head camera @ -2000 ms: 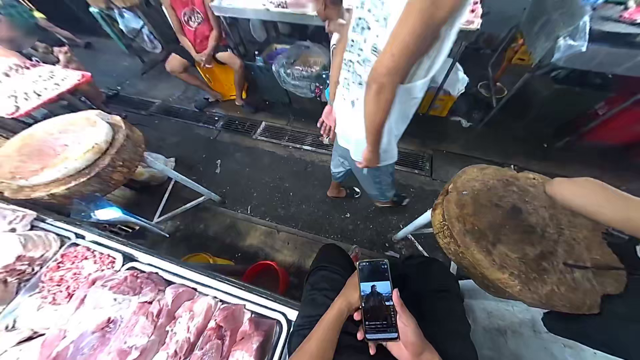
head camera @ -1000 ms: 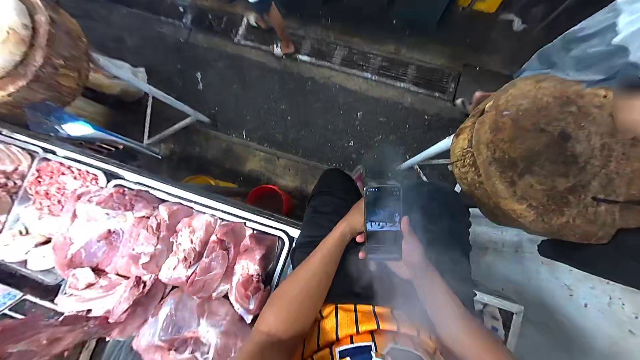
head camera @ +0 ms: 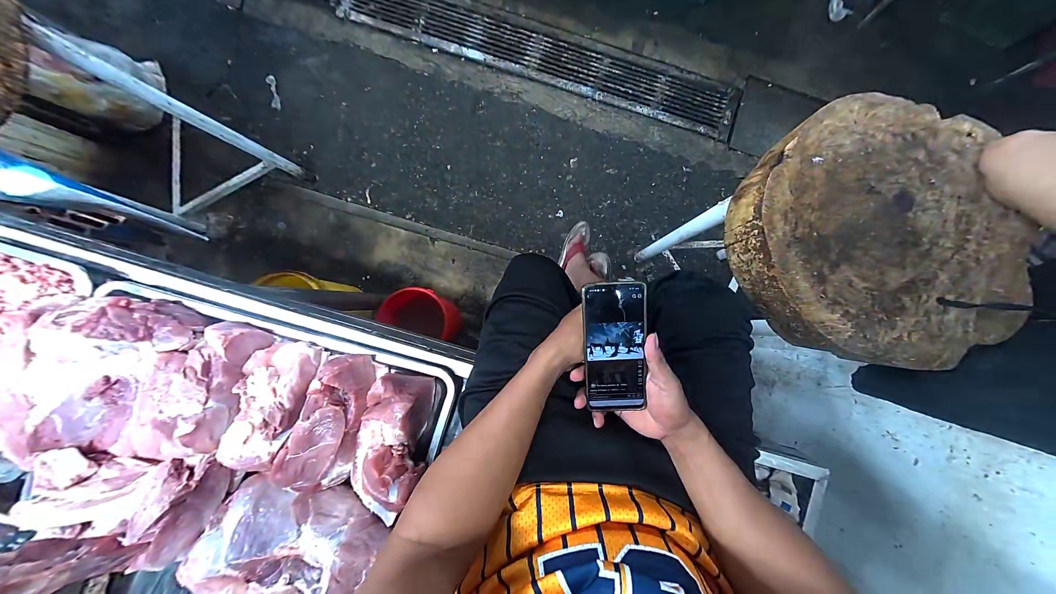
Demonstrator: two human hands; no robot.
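Observation:
A smartphone (head camera: 615, 346) with a lit screen lies upright over my lap, between my black-trousered thighs. My right hand (head camera: 660, 396) is closed around its lower right side, with the thumb along the edge and fingertips showing at the left edge. My left hand (head camera: 565, 338) is at the phone's left side, mostly hidden behind it, so its grip cannot be made out. Raw meat cuts (head camera: 272, 404) fill trays to the left of my left forearm.
On the right stands a round wooden chopping block (head camera: 883, 231), another person's arm (head camera: 1019, 177) resting at its edge. A red bucket (head camera: 419, 313) and a yellow container (head camera: 305, 282) sit below the metal counter edge (head camera: 330, 318). A floor drain grate (head camera: 561, 62) crosses ahead.
The person in the white top, standing in the aisle two seconds ago, is out of view. The view has tilted down. Both my hands stay at the phone.

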